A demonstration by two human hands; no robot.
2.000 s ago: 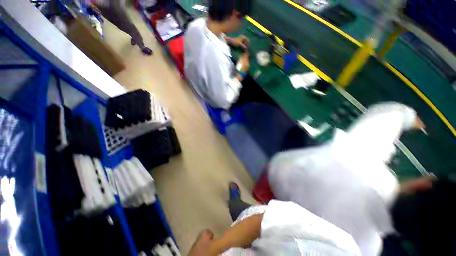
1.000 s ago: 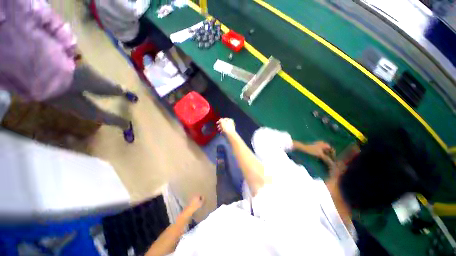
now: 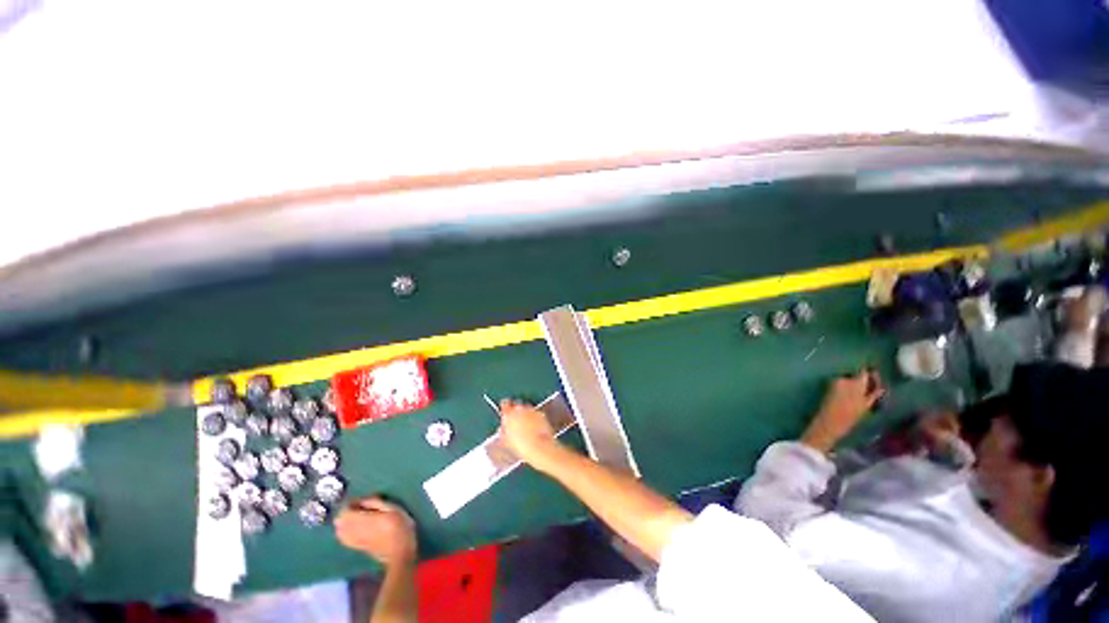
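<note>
My right hand (image 3: 525, 432) is over a white and grey-brown strip (image 3: 456, 484), shut on a thin pale tool that looks like tweezers (image 3: 491, 403). My left hand (image 3: 377, 531) is at the bench's near edge, fingers curled, right of a group of round modules (image 3: 274, 459); whether it holds anything is unclear. The group lies partly on a long white sheet (image 3: 219, 566). One module (image 3: 439, 433) lies alone between my hands. A red bin (image 3: 382, 389) with white bits stands behind it. A stack of long strips (image 3: 592, 389) lies right of my right hand.
A person in white (image 3: 906, 529) sits at my right, a hand on the bench near several modules (image 3: 781, 320). Two modules (image 3: 404, 285) lie beyond the yellow edge (image 3: 718, 296). A red stool (image 3: 459, 584) is below the bench.
The view has swung from the aisle and neighbouring workers to face the bench. My hands, earlier away from the bench, are now at it, the right one over the single strip.
</note>
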